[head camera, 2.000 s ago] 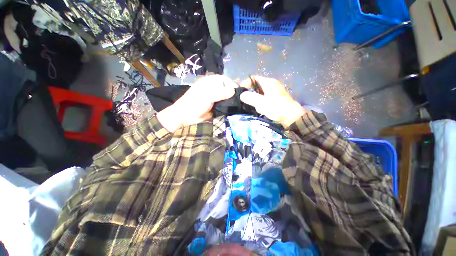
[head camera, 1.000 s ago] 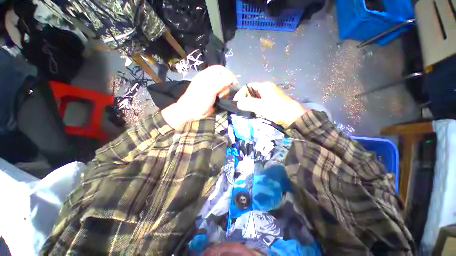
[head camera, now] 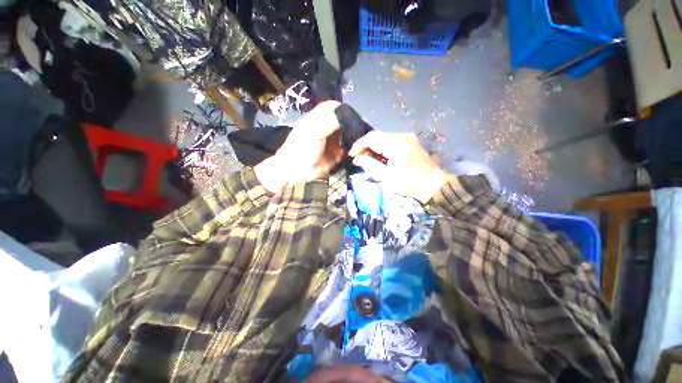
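A black garment (head camera: pixel 353 126) is held in the air over the lap. Part of it rises between my hands and part hangs out to the left beyond my left wrist. My left hand (head camera: pixel 308 148) is closed on the cloth. My right hand (head camera: pixel 401 158) is beside it, fingertips at the cloth's edge. A small dark tool, likely thread snips (head camera: pixel 380 158), shows between the fingers of my right hand; its points cannot be made out. Both hands are pale with glare, so finger detail is unclear.
A red stool (head camera: pixel 142 166) stands at left. Blue crates stand at the top (head camera: pixel 407 34), upper right (head camera: pixel 557 34) and lower right (head camera: pixel 579 228). A slatted beige chair (head camera: pixel 658 52) is at upper right. Scraps litter the grey floor (head camera: pixel 464 97). Black plastic bags are at the top.
The black cloth now stands up between my hands where little showed before. My left hand has turned and shifted slightly right. The tool in my right hand now lies lower among the fingers.
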